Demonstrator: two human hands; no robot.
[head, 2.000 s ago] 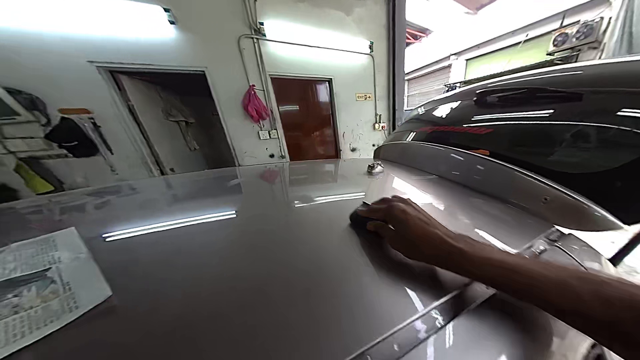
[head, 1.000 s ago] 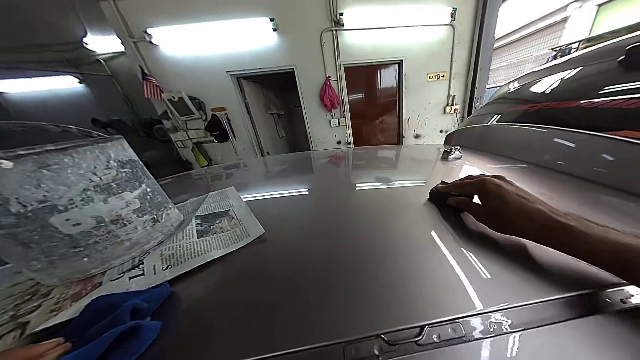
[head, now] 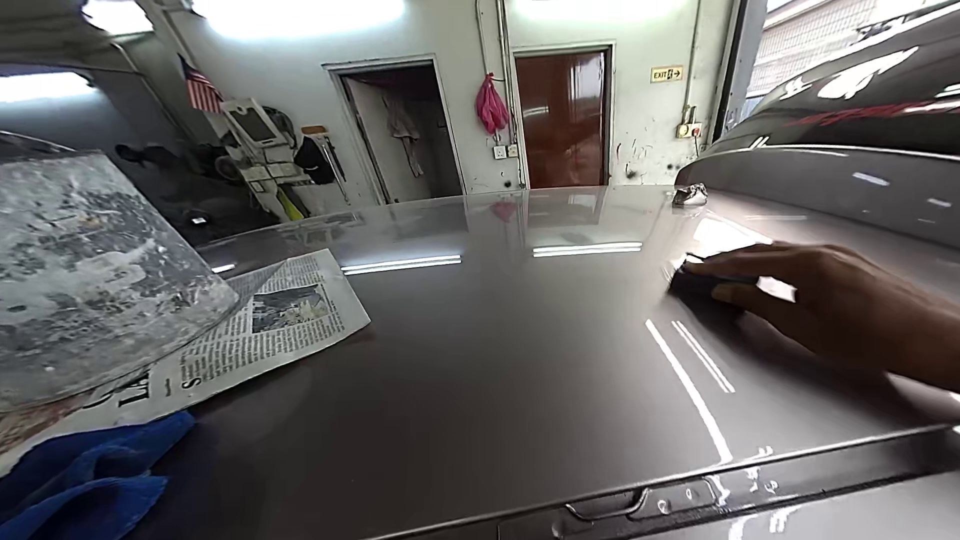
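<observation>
On the right, my right hand (head: pixel 832 307) is closed on a small dark block (head: pixel 709 283) and holds it against the grey car roof (head: pixel 487 375). What the block is made of cannot be told. My left hand is out of view. At the lower left a crumpled blue cloth (head: pixel 97 480) lies beside a sheet of newspaper (head: pixel 300 319). On the newspaper stands a bucket (head: pixel 97 270) smeared with grey and white stains.
A small fitting (head: pixel 690 195) sticks up at the roof's far right. A raised grey tailgate (head: pixel 832 180) with dark glass stands behind it. Along the roof's near edge runs a dark channel (head: pixel 637 506). Behind are a wall and a red-brown door (head: pixel 562 120).
The view has swung left since two seconds ago, bringing in the bucket and blue cloth. Fingers at the lower left one second ago are out of view now. My right hand keeps its hold on the block.
</observation>
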